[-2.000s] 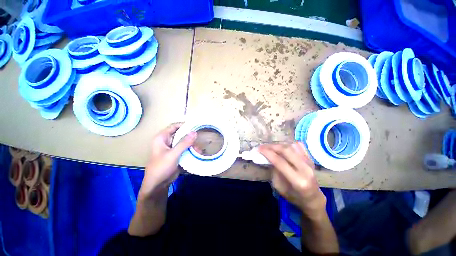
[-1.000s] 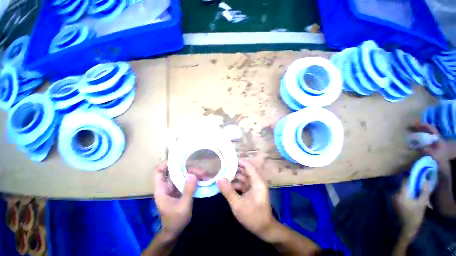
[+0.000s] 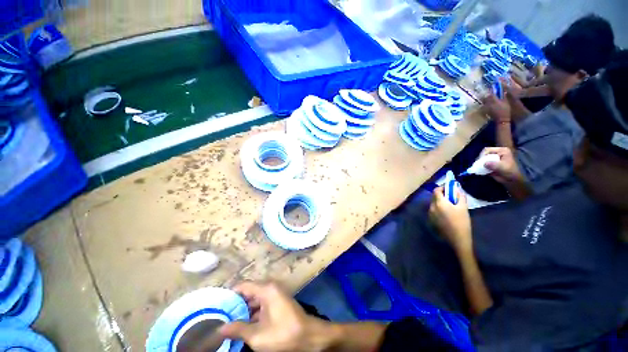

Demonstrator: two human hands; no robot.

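Observation:
A flanged ring (image 3: 169, 315), pale blue-white with a darker blue inner band, is at the bottom edge, partly cut off. My right hand (image 3: 275, 317) grips its right side, with fingers at the rim and hole. My left hand is out of the picture. A small white bottle, seen as a white blob (image 3: 200, 261), lies on the cardboard bench cover (image 3: 138, 230) just beyond the ring. Two stacks of flanged rings, a nearer one (image 3: 273, 230) and a farther one (image 3: 253, 168), stand on the bench beyond my right hand.
A blue bin (image 3: 303, 93) with a white liner stands behind the bench; another bin (image 3: 41, 172) is at left. More ring piles (image 3: 427, 124) line the bench. Two coworkers sit at right; one holds a ring and a white bottle (image 3: 484, 163). A loose ring (image 3: 102, 102) lies on the green surface.
The view has swung to the right, bringing the coworkers into view. The white bottle has gone from my right hand to the bench. My left hand has left the picture; my right still holds the ring.

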